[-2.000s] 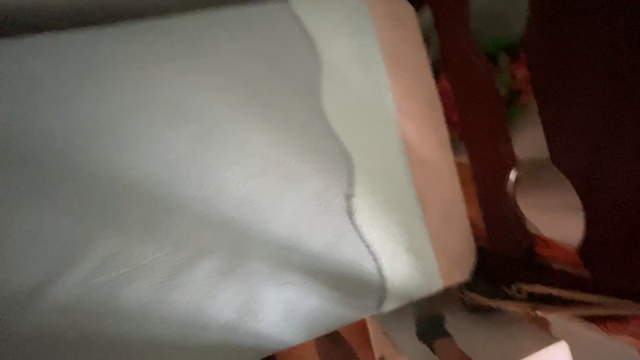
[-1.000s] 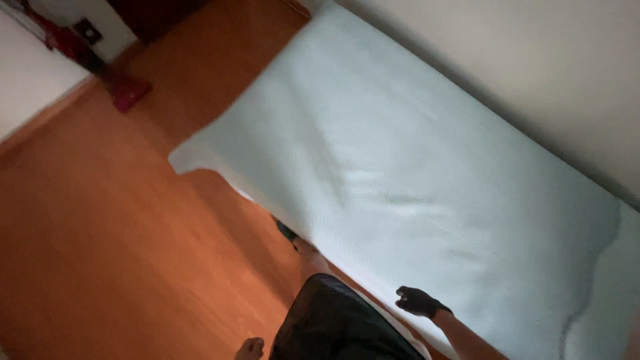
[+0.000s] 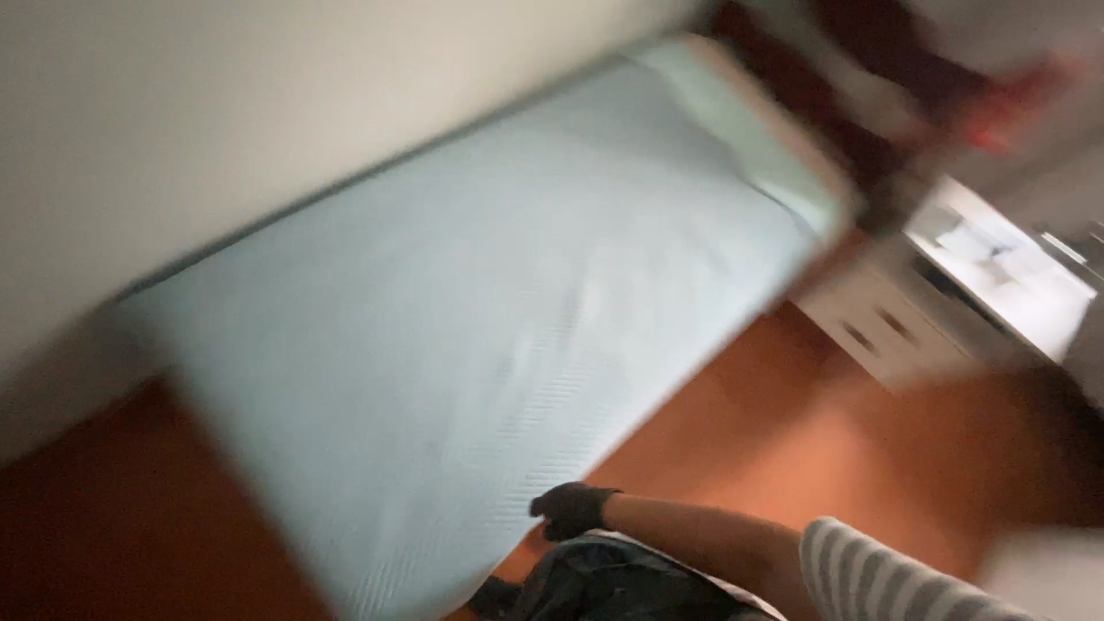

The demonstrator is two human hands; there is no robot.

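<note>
A pale blue fitted sheet [image 3: 414, 302] covers a mattress, with wrinkles along its near side. At the far right end lies a strip of pale green [image 3: 733, 138] with a peach edge. My right hand [image 3: 573, 511], in a black glove, is at the near edge of the sheet with its fingers bent; whether it grips the cloth is unclear. At the bottom edge, beside the mattress corner, a dark shape [image 3: 496, 597] may be my gloved left hand, mostly cut off and hidden by dark clothing [image 3: 604, 578].
A pale wall [image 3: 259, 103] runs along the far side of the bed. To the right stand a white drawer unit [image 3: 871, 323] and a bright white surface [image 3: 992, 250] with blurred things on it. Reddish-brown floor [image 3: 776, 431] shows on the near side. A blurred red object [image 3: 1000, 112] is at the upper right.
The view has swung strongly, now showing the bed's length and the drawer unit. My right hand, over the sheet near its edge one second ago, is still close to that edge.
</note>
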